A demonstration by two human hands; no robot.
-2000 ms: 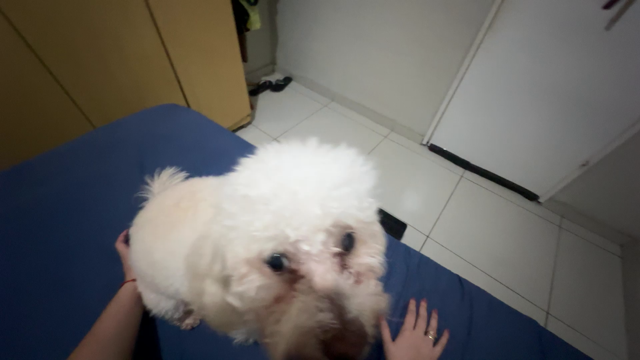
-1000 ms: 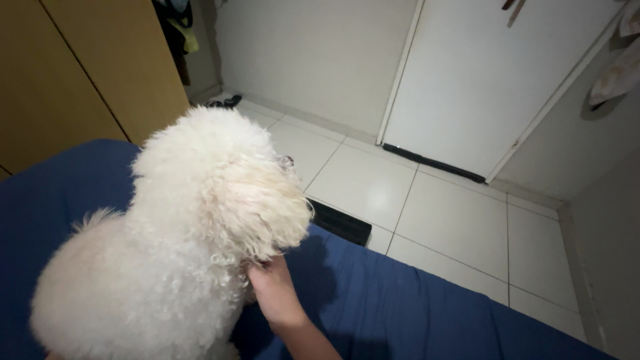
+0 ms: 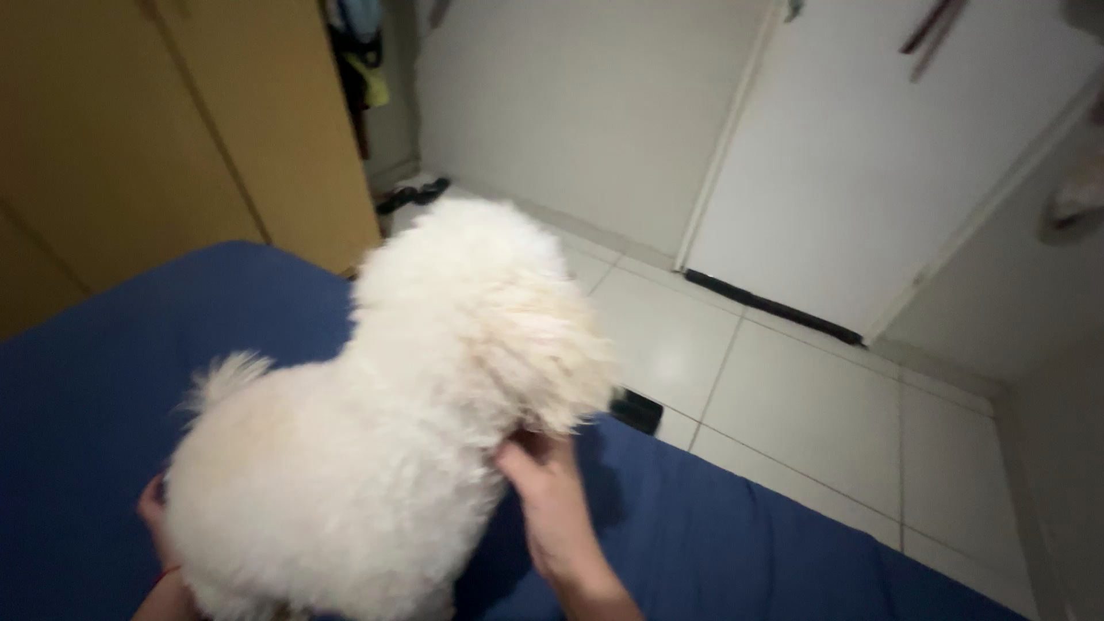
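Observation:
A fluffy white dog (image 3: 345,448) stands or sits on a bed with a blue sheet (image 3: 707,535); its legs are mostly out of sight. Its head is turned away from me, toward the door. My right hand (image 3: 548,483) reaches under the dog's chin or neck, and its fingertips are hidden in the fur. At the dog's rear flank, on the far left side, rests my left hand (image 3: 155,517), mostly behind the body, with a thin red cord at the wrist.
Wooden wardrobe doors (image 3: 267,112) rise behind the bed at left. Past the bed edge lies a white tiled floor (image 3: 802,405) with a dark object (image 3: 636,410) beside the bed. A white door (image 3: 862,155) has a black strip (image 3: 772,306) at its bottom. Dark footwear (image 3: 414,195) lies near the wardrobe.
The dog faced me two seconds ago and now faces away. My right hand, then spread on the sheet beside the dog, is now under its chin or neck.

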